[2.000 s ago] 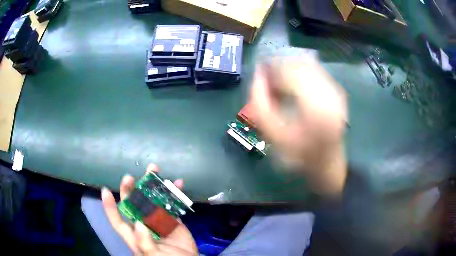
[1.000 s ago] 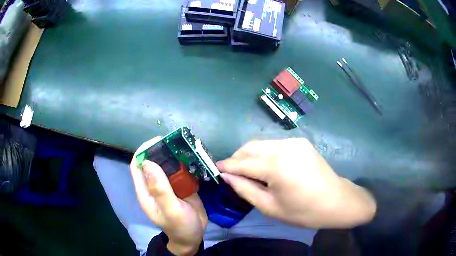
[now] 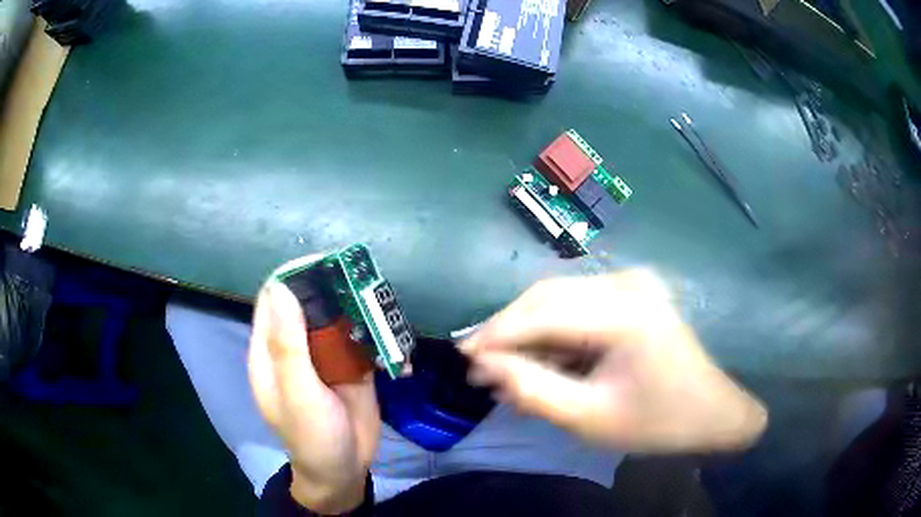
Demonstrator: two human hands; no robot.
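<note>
My left hand (image 3: 308, 389) holds a green circuit board assembly (image 3: 359, 265) with a brick-red block, dark blocks and a display strip (image 3: 391, 315) showing "888" digits towards the right. My right hand (image 3: 616, 369) is just right of it, not touching it, with thumb and forefinger close together. Its fingertips are blurred, so whether they pinch something small cannot be told. A pale sliver (image 3: 464, 331) shows beside the fingertips, near the bench edge. A second circuit board assembly (image 3: 588, 217) with a red block (image 3: 567, 163) lies on the green bench.
Dark labelled housings (image 3: 510, 38) are stacked at the top middle. Dark tweezers (image 3: 717, 170) lie at right. Brown cardboard (image 3: 28, 116) is at the left edge, with a white scrap (image 3: 33, 228) below it. Blurred small metallic parts (image 3: 816, 126) lie at upper right. A blue object (image 3: 429, 416) is below the bench edge.
My right hand has come from over the bench to beside the held board, then moved slightly away from it. My left hand has raised and turned the board, so the display digits now show.
</note>
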